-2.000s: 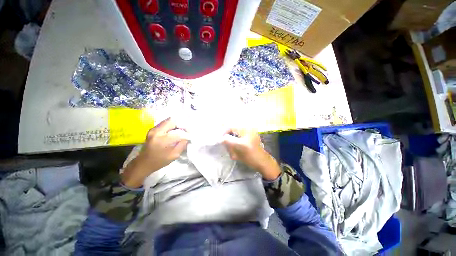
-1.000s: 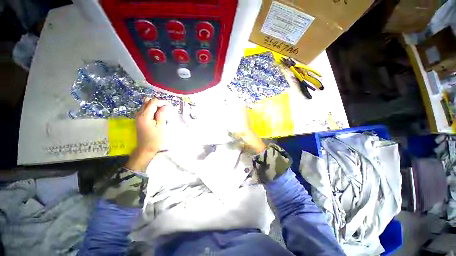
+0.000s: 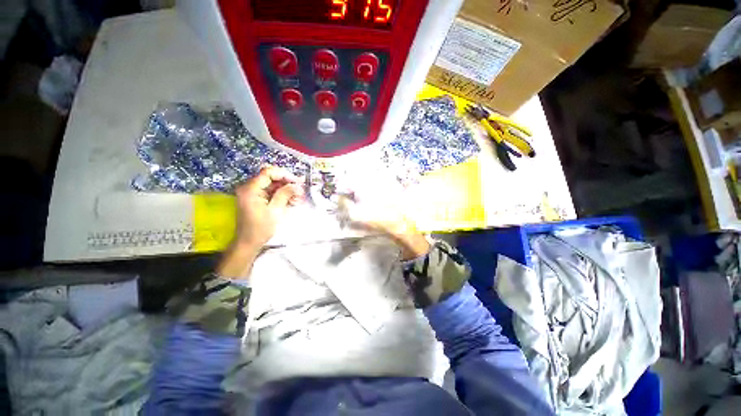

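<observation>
A pale grey-white garment piece [image 3: 341, 301] lies over my lap and up onto the table edge under the snap button machine [image 3: 329, 81]. My left hand [image 3: 264, 203] is at the cloth's upper left edge, just below the machine head, its fingers bent together. My right hand [image 3: 378, 215] is at the cloth's right side, partly washed out by the lamp glare. The setting point [image 3: 321, 171] shows faintly between the hands. Whether a fastener is in the fingers cannot be seen. Red digits glow on the control panel [image 3: 325, 77].
Shiny fasteners lie in a left pile [image 3: 199, 150] and a right pile [image 3: 435, 134]. Yellow-black pliers [image 3: 504, 134] and a cardboard box [image 3: 520, 49] are at the back right. A blue crate [image 3: 532, 223] of garments stands right; a garment stack [image 3: 73, 349] lies low left.
Both hands have moved up from the table edge to below the machine head, with the cloth. Since a second ago, my right hand has shifted inward. The view has shifted, showing the red digits.
</observation>
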